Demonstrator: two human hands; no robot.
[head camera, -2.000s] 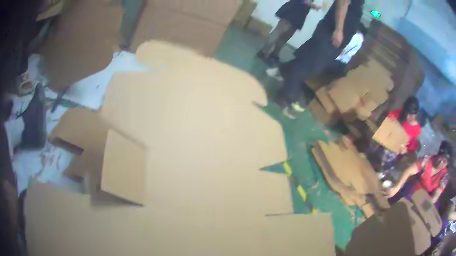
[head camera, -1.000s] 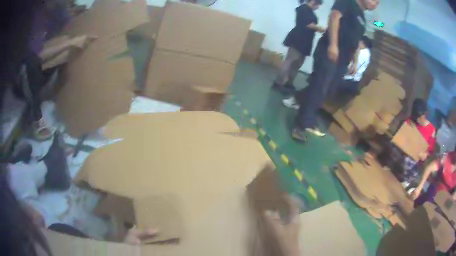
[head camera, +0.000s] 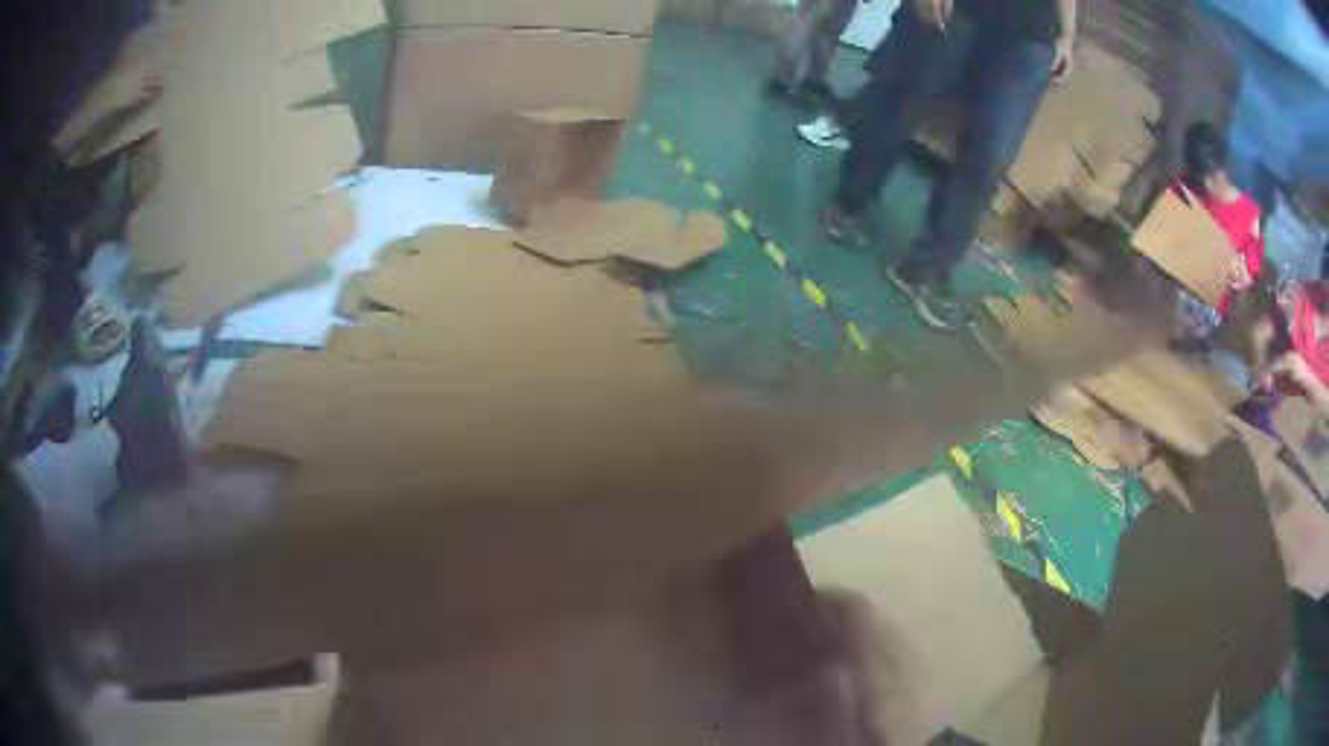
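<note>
A brown box blank (head camera: 554, 496), badly blurred, spans the lower middle, raised and tilted above other blanks. Behind it a flat blank (head camera: 510, 313) with slotted edges and rounded flaps lies in front of me. A pale flap or panel (head camera: 219, 714) with a dark gap above it shows at the bottom left. A blurred, skin-toned shape that looks like my right hand (head camera: 860, 656) is at the lower edge of the raised blank; its fingers and grip cannot be made out. My left hand cannot be seen.
Large cartons (head camera: 510, 66) and a small box (head camera: 554, 163) stand behind. A pale blank (head camera: 926, 576) lies on the green floor (head camera: 729, 88) at right. Two people stand beyond the yellow-black tape (head camera: 812, 292). People in red (head camera: 1239, 219) sit at far right by blanks. A blank (head camera: 255, 139) stands upper left.
The wide blank in front has been lifted and now sweeps blurred across the view, showing slotted blanks behind it. The hands seen one second ago are now blurred or hidden. The camera view has shifted.
</note>
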